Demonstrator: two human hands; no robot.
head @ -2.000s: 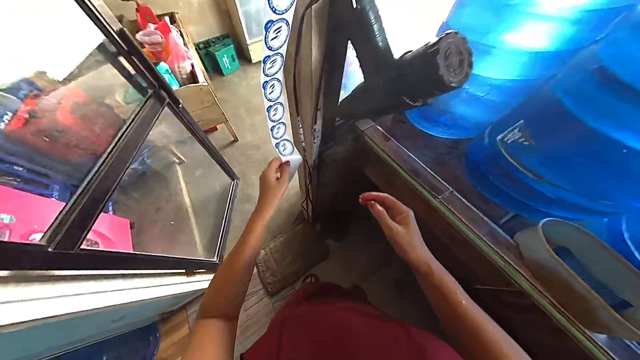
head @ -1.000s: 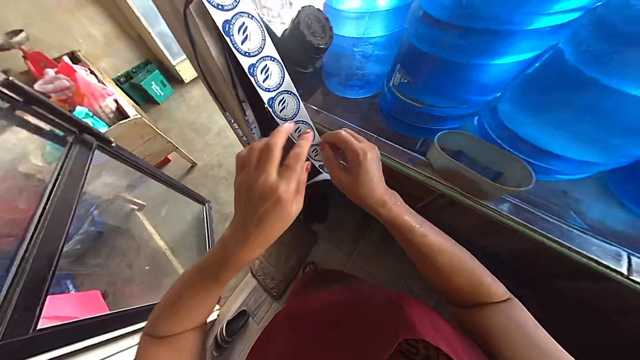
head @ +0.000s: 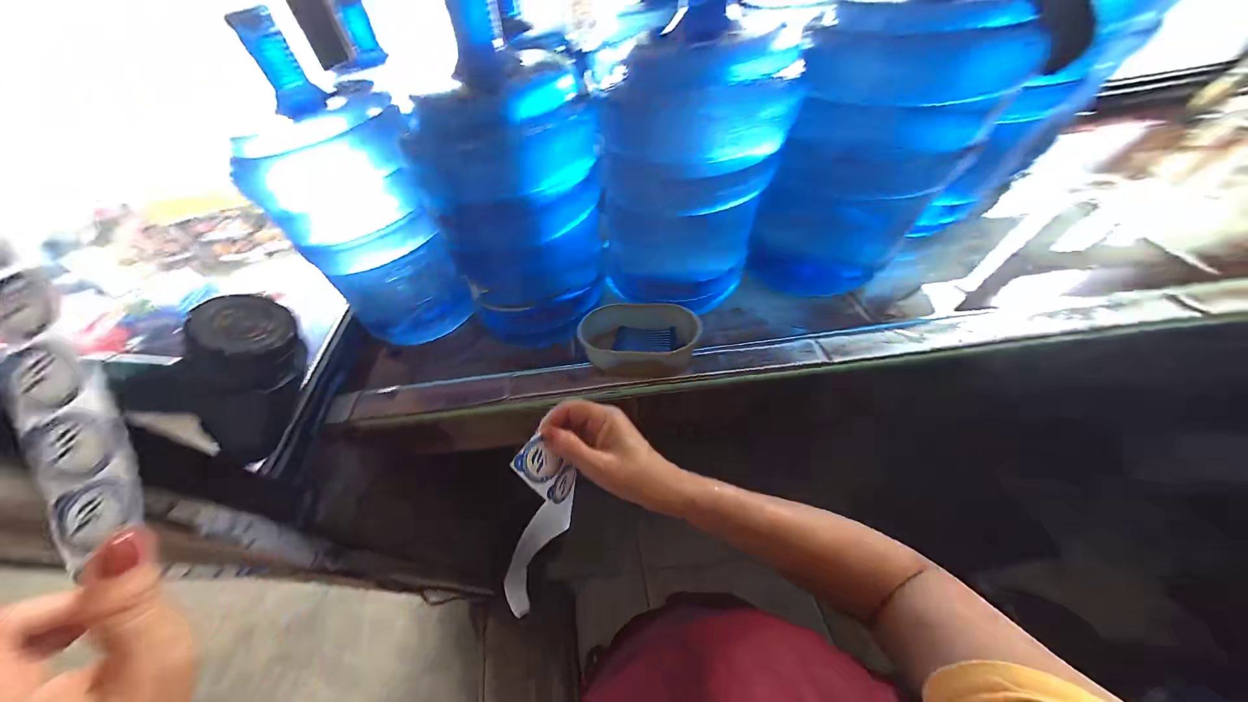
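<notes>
At the lower left edge, my left hand [head: 107, 624] is blurred, its thumb at the bottom end of a long strip of round blue-and-white stickers [head: 73, 439]. Near the middle, below the counter edge, my right hand [head: 600, 448] pinches a short piece of sticker strip [head: 538, 460] between thumb and fingers. A curled white tail of backing paper [head: 531, 556] hangs from that piece. The two strips are apart.
Several large blue water jugs [head: 692, 175] stand on the tiled counter [head: 838, 346]. An oval plastic tub [head: 639, 366] with a blue item inside sits at the counter's front edge. A black cylindrical object [head: 244, 341] is at the left.
My hands were close together on the strip a second ago and are now far apart, the right one holding a separate short piece. The view has swung right toward the jugs.
</notes>
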